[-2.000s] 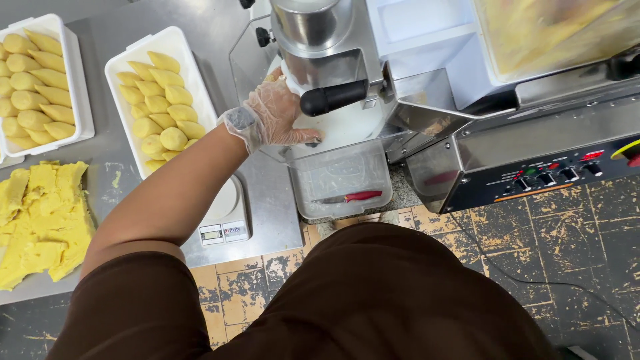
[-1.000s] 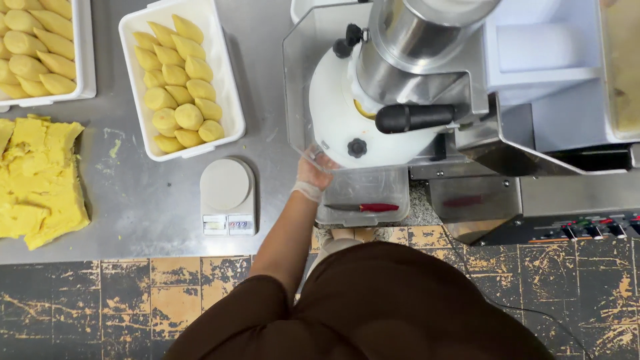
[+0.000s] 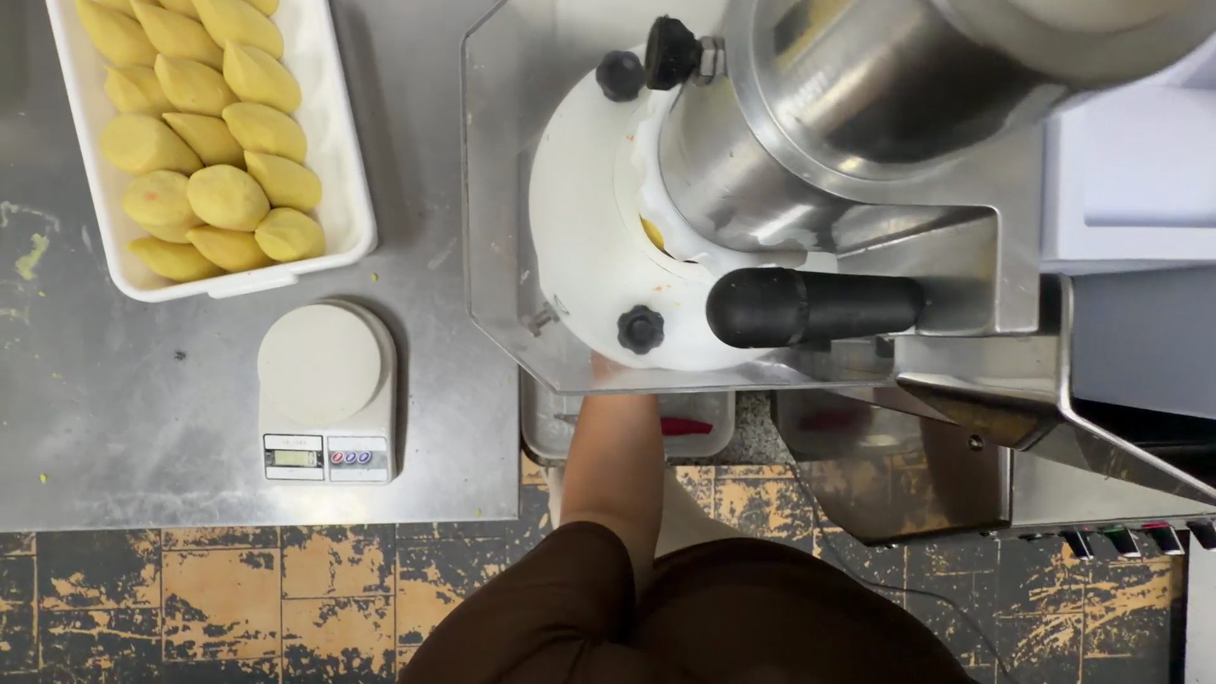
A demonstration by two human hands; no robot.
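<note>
My left forearm (image 3: 613, 465) reaches up from the bottom, passes over a clear plastic container (image 3: 535, 442) and goes behind the lower edge of a transparent guard (image 3: 494, 256). The left hand itself is hidden beneath the white round plate (image 3: 579, 228) of a food-forming machine. Above the plate stands a steel cylinder (image 3: 741, 180); a bit of yellow dough (image 3: 653, 232) shows at its base. A black handle (image 3: 807, 307) and a black star knob (image 3: 641, 329) are near the hidden hand. In the container lies a red-handled knife (image 3: 686, 426), partly behind the forearm. My right hand is out of view.
A white tray (image 3: 359, 214) of shaped yellow dough pieces (image 3: 228, 198) lies at upper left on the steel table (image 3: 142, 408). Below it sits a white kitchen scale (image 3: 321, 366). The machine's metal housing and switches (image 3: 1121, 541) are at right, with a cable on the tiled floor.
My gloved left hand was at the machine beside the black handle, then at the guard's lower edge; now it is out of sight under the plate. The view has shifted and come closer.
</note>
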